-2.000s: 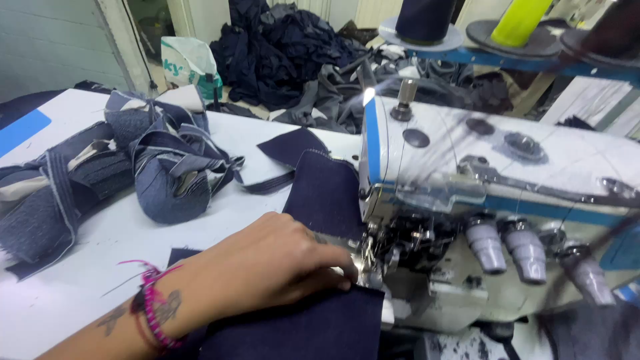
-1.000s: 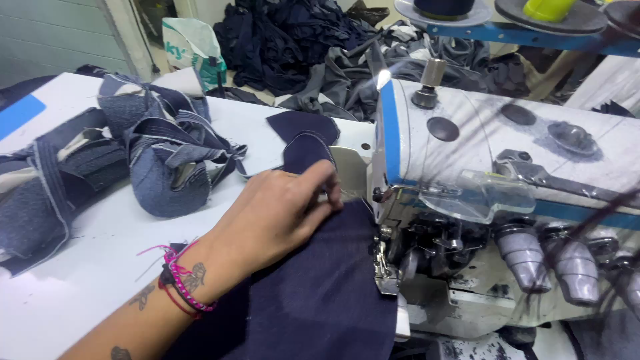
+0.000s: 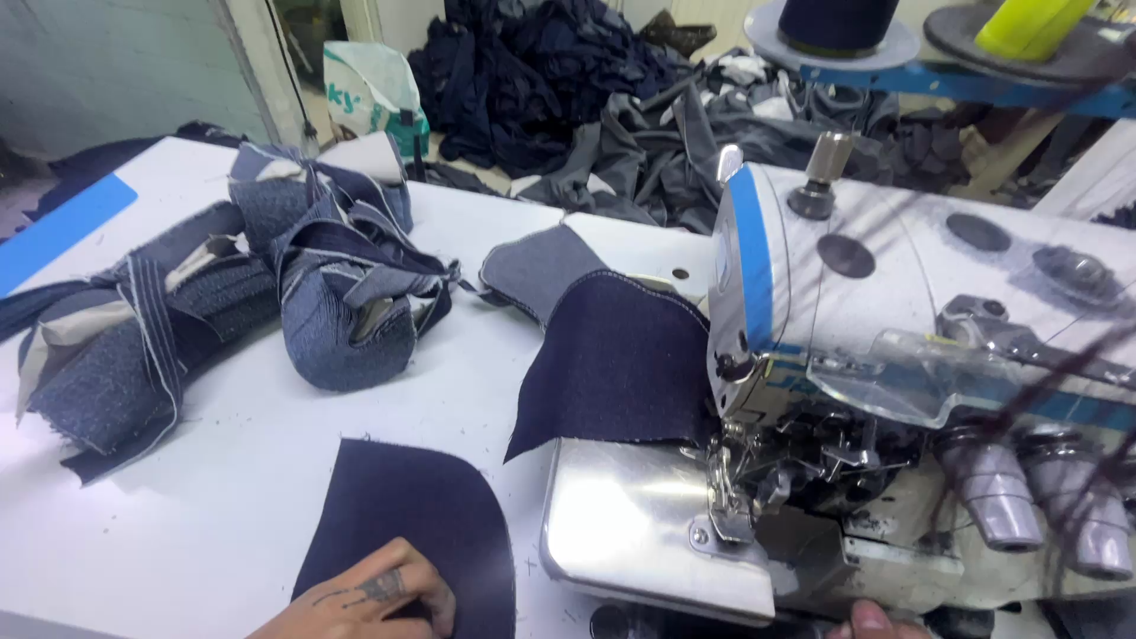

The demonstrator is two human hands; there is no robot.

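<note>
My left hand (image 3: 382,599) rests on a dark navy denim piece (image 3: 417,497) with a rounded edge, lying flat on the white table at the bottom; its fingers are curled, and whether they pinch the cloth is unclear. Just below the overlock sewing machine (image 3: 887,266), only fingertips of my right hand (image 3: 874,621) show at the bottom edge. Another navy denim piece (image 3: 621,364) with a stitched curved edge lies behind the presser foot (image 3: 732,515), partly over the metal cloth plate (image 3: 639,532). A greyer denim piece (image 3: 541,266) lies beyond it, joined by a thin strip to the bundles.
Tied bundles of denim pieces (image 3: 346,302) lie on the left of the table (image 3: 222,550). Piles of dark cloth (image 3: 541,80) and a plastic bag (image 3: 373,89) are behind. Thread cones (image 3: 834,27) stand on a blue rack at the upper right.
My left hand has moved from beside the machine down to the lower left, onto a separate navy piece. The stitched piece now lies behind the presser foot. My right fingertips have come into view.
</note>
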